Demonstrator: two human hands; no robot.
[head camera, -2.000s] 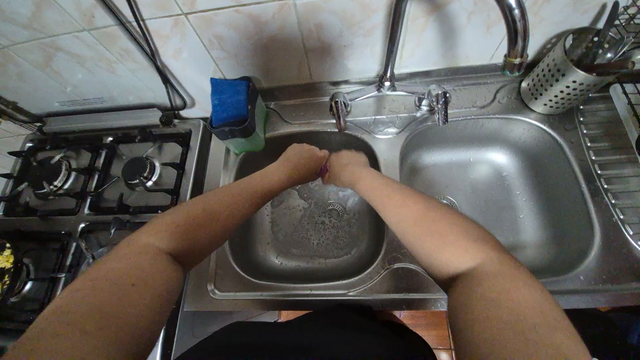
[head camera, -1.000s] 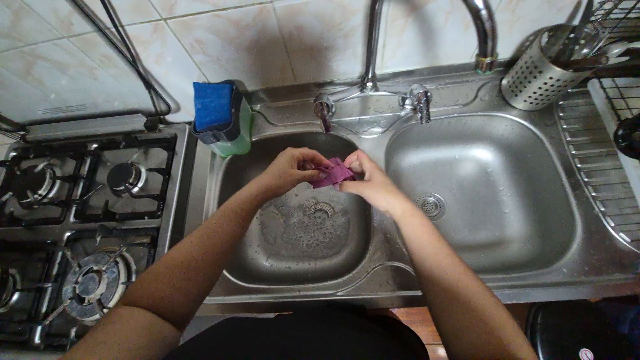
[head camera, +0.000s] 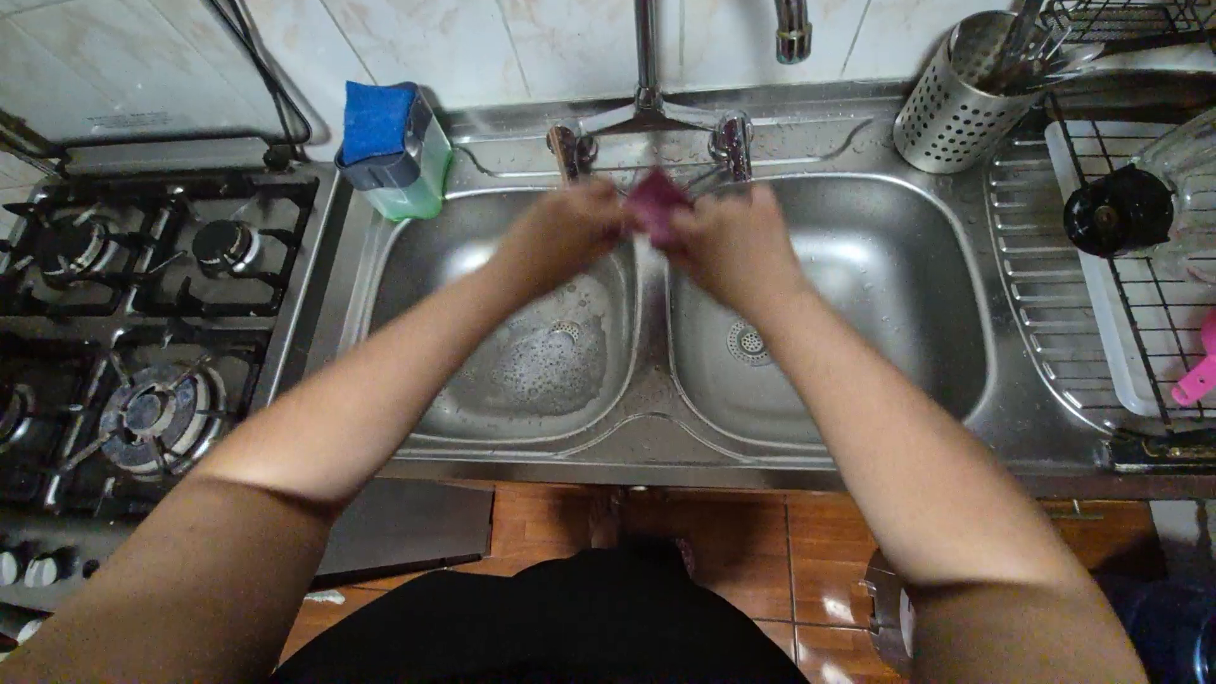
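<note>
My left hand (head camera: 584, 220) and my right hand (head camera: 727, 233) both grip a small purple cloth (head camera: 657, 206), stretched between them. They are raised in front of the mixer tap (head camera: 649, 109), over the strip where the two basins meet. Motion blurs both hands and the cloth, so the fingers' exact hold is unclear. Foamy water lies around the drain of the left steel basin (head camera: 503, 408) below. The right steel basin (head camera: 855, 285) has a drain strainer (head camera: 749, 342) and scattered drops.
A soap dispenser (head camera: 418, 171) with a blue sponge (head camera: 375, 123) stands behind the left basin. The gas stove (head camera: 152, 323) is at the left. At the right are a perforated steel cutlery holder (head camera: 950, 109) and a wire dish rack (head camera: 1130, 294) holding a glass vessel with a black part (head camera: 1119, 211).
My hands have moved from over the left basin to above the divider, near the tap, with the purple cloth still between them. The view has shifted.
</note>
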